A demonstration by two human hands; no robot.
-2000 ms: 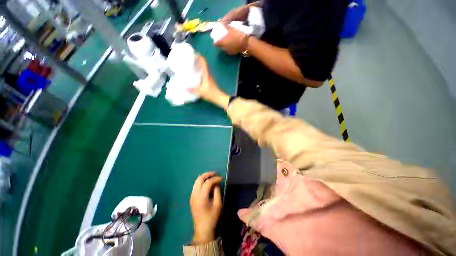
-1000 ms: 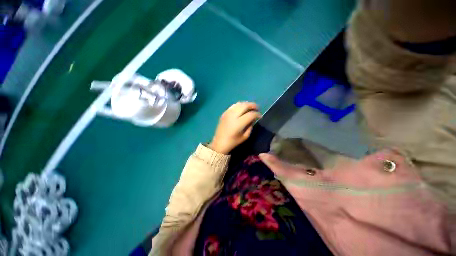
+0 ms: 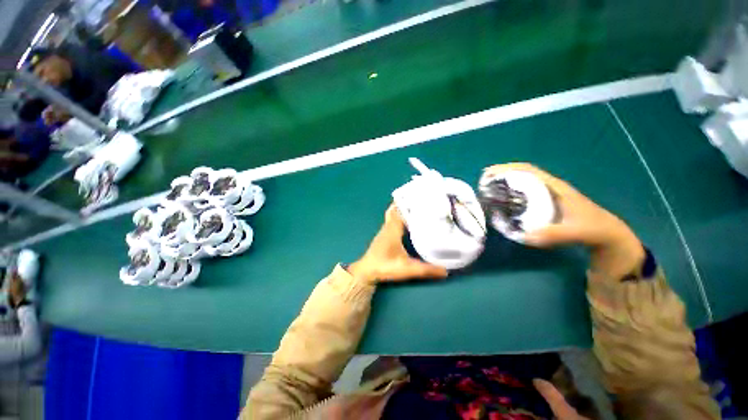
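Note:
My left hand grips the lower left side of a white rounded camera body on the green bench. The body has a dark lead on its top and a thin white prong at its upper left. My right hand holds a round white shell by its right side. Dark small parts and wires show in the shell's open face, turned towards the body. The shell is close beside the body; whether wires join them is too blurred to tell.
Stacked white ring-shaped shells with dark centres stand on the bench to the left. White housings lie at the far right. A white line crosses the bench. People and more white parts are at the upper left.
The view has swung left. Both hands are now at the camera body: my left hand has taken hold of it, and my right hand, out of clear view before, now holds the shell.

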